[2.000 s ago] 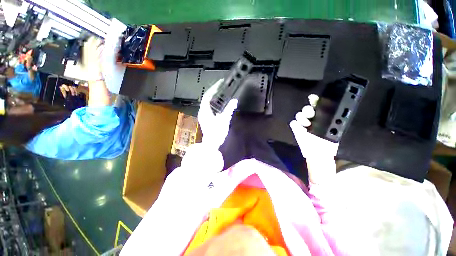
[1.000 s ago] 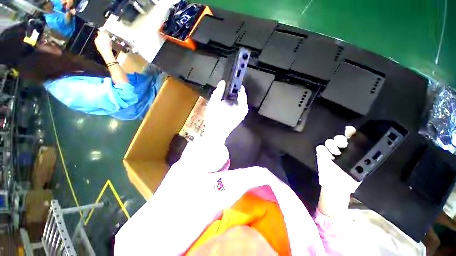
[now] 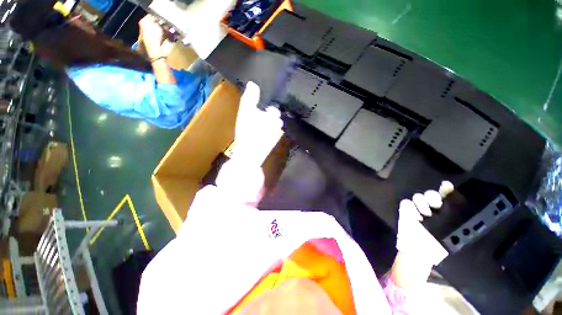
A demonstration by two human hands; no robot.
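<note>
My gloved left hand (image 3: pixel 254 126) holds a dark enclosure (image 3: pixel 271 71) over the near left part of the bench; its edges are motion-blurred. My gloved right hand (image 3: pixel 419 227) is at the right, closed on another black enclosure (image 3: pixel 477 225), whose port side with several openings faces up. My right fingertips show along its left edge. Flat grey-black enclosures (image 3: pixel 373 140) lie overlapping in two rows on the black bench, each with a line of small dots near one edge.
An open cardboard carton (image 3: pixel 191 160) stands left of my lap. An orange-rimmed bin (image 3: pixel 275 23) of dark parts is at the bench's far end. A clear plastic bag (image 3: pixel 551 184) and dark block (image 3: pixel 531 245) lie right. A person's blue sleeve (image 3: pixel 132 92) is beyond the carton.
My view has turned. The enclosure in my left hand has gone from port side up to broad face up and moved towards the bench's left end. My right hand keeps its enclosure.
</note>
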